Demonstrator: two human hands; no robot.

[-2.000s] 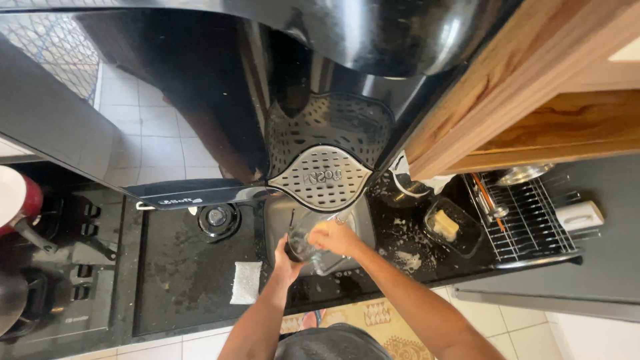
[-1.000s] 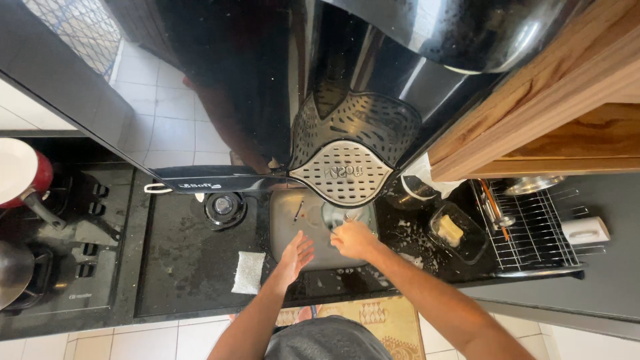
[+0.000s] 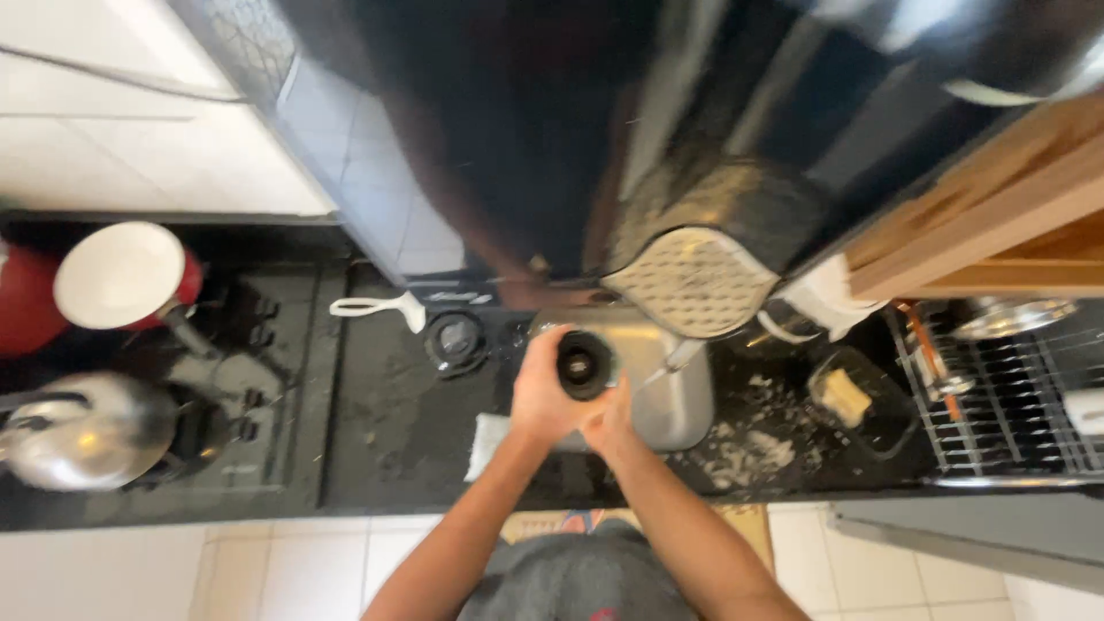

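Both my hands hold a round vessel with a black base (image 3: 584,366), probably a blender jar, over the left part of the stainless steel sink (image 3: 690,405). My left hand (image 3: 543,388) wraps its left side, and my right hand (image 3: 611,410) grips its lower right edge. The dark circular end faces the camera; the rest of it is mostly hidden. A round black ring-shaped part (image 3: 455,342) lies on the counter left of the sink, beside a white-handled brush (image 3: 379,308). A white cloth or pad (image 3: 487,444) lies near my left wrist.
A perforated drip tray (image 3: 697,280) juts over the sink. Right of it are a clear container with a yellow block (image 3: 845,398), white residue (image 3: 750,457) and a wire dish rack (image 3: 992,414). On the left stand a red saucepan (image 3: 121,276) and a steel kettle (image 3: 90,431) on the stove.
My hands were apart over the sink one second ago; now they are together around the black-based vessel. The view has shifted, showing more of the stove side.
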